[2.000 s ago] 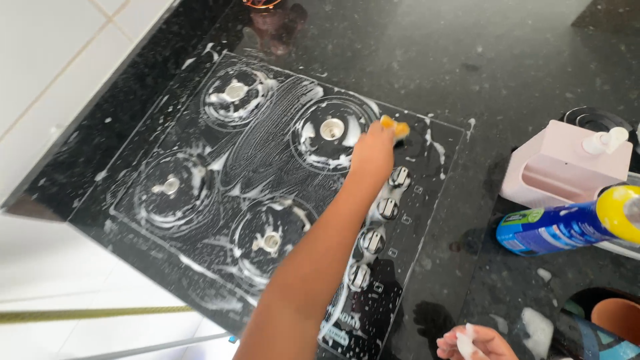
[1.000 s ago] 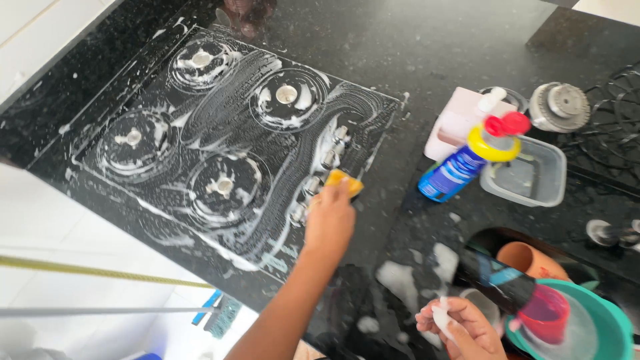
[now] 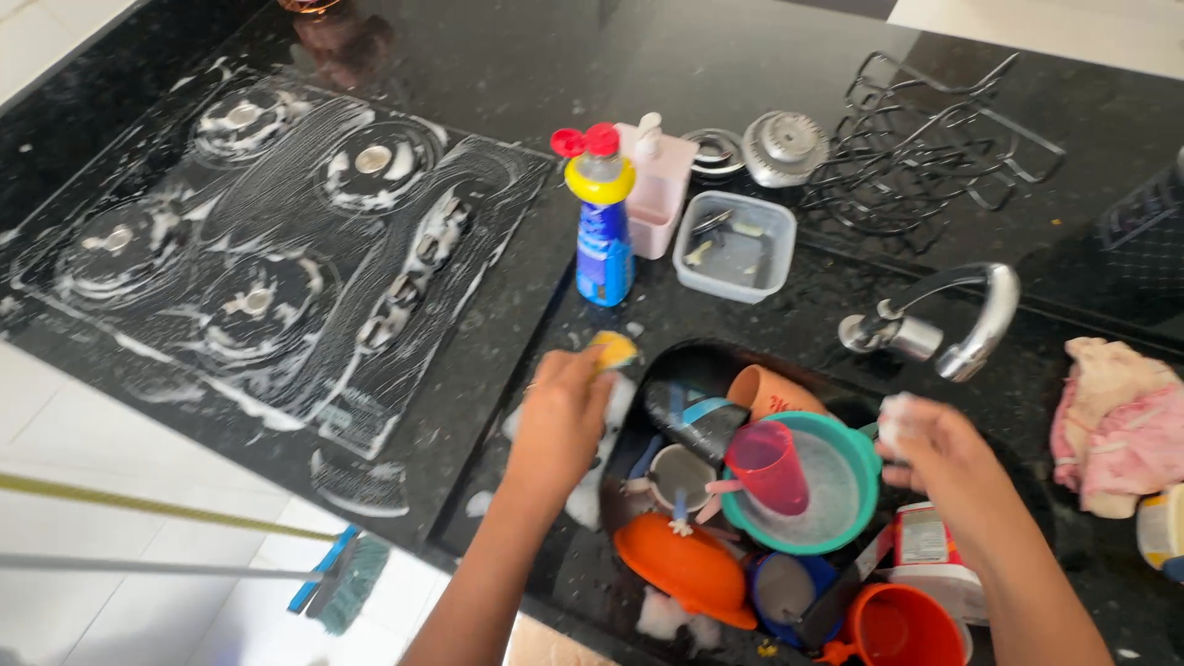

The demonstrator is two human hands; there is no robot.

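Note:
My left hand point(image 3: 566, 416) grips a yellow sponge point(image 3: 614, 351) just left of the black sink, over suds on the counter. My right hand point(image 3: 934, 444), at the sink's right side, holds something small, white and foamy that I cannot make out. Between the hands, a pink cup point(image 3: 768, 467) leans in a teal basin point(image 3: 856, 509) of cloudy water. Orange and blue dishes crowd around it, with an orange bowl point(image 3: 680, 569) in front. To the left lies the black glass cooktop point(image 3: 287, 213), streaked with foam, its burner bases exposed.
A blue bottle point(image 3: 603, 250) with a yellow collar, a pink soap dispenser point(image 3: 659, 185) and a clear plastic container point(image 3: 735, 245) stand behind the sink. Farther right are metal burner parts point(image 3: 784, 148), black wire pan supports point(image 3: 925, 148), a chrome faucet point(image 3: 990, 314) and a pinkish cloth point(image 3: 1119, 421).
My left hand has moved with the sponge from the cooktop knobs to beside the sink. Foam covers the knobs more than before. The view has swung right, showing the whole sink.

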